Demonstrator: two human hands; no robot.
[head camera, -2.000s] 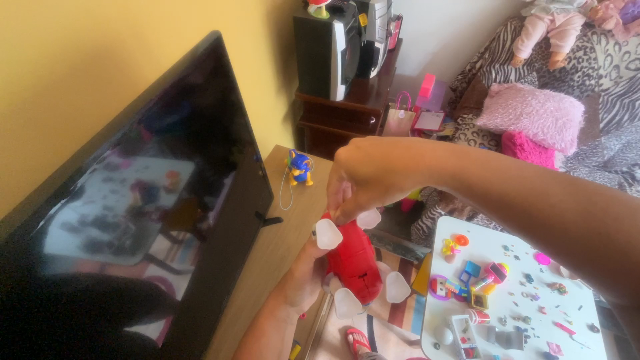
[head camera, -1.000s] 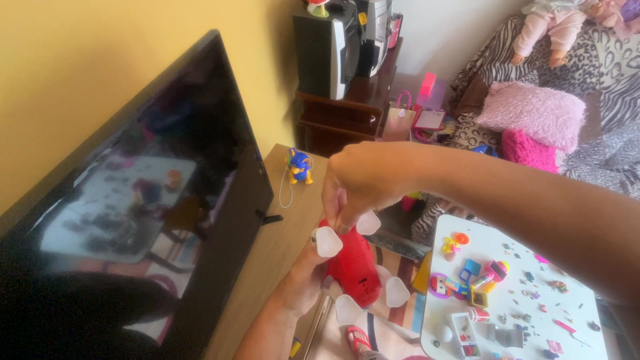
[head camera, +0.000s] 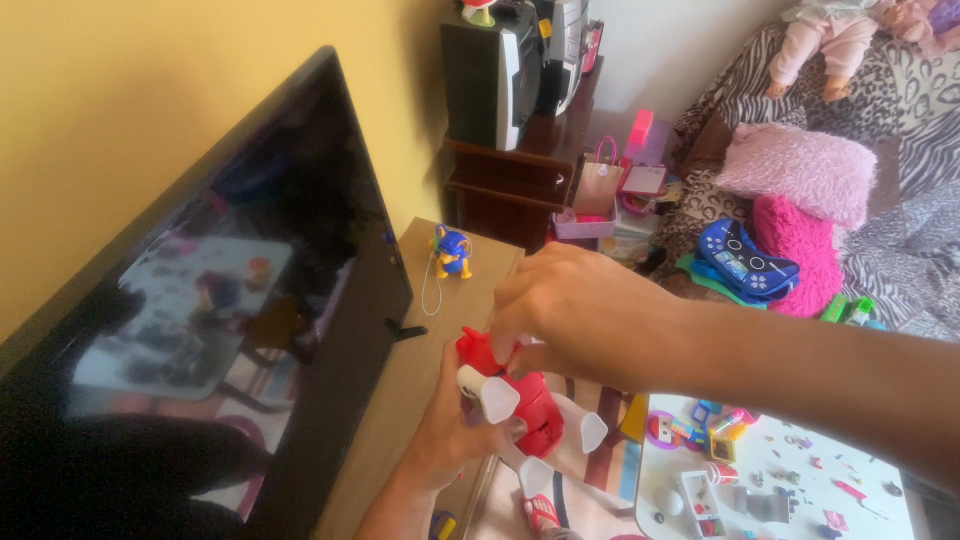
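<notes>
A red plastic toy (head camera: 536, 412) with several pale, cup-ended legs is held above the edge of the wooden cabinet. My left hand (head camera: 457, 427) grips it from the lower left, its fingers around the body and a pale leg. My right hand (head camera: 540, 307) comes in from the right over the toy's upper end, fingertips pinched against the red part there; whether they hold a small piece is hidden. A blue and yellow toy figure (head camera: 453, 253) with a thin cord loop stands on the cabinet top (head camera: 420, 330), beyond my hands.
A television (head camera: 225, 300) stands along the left. A white table (head camera: 810, 480) at lower right bears small toys and parts. Behind are a black speaker (head camera: 480, 82), a gift bag (head camera: 598, 184), and a patterned sofa with a pink pillow (head camera: 802, 172) and a blue controller-shaped case (head camera: 746, 259).
The red toy has tilted in my left hand and more of its upper end shows. My right forearm has moved lower, uncovering the blue case on the sofa.
</notes>
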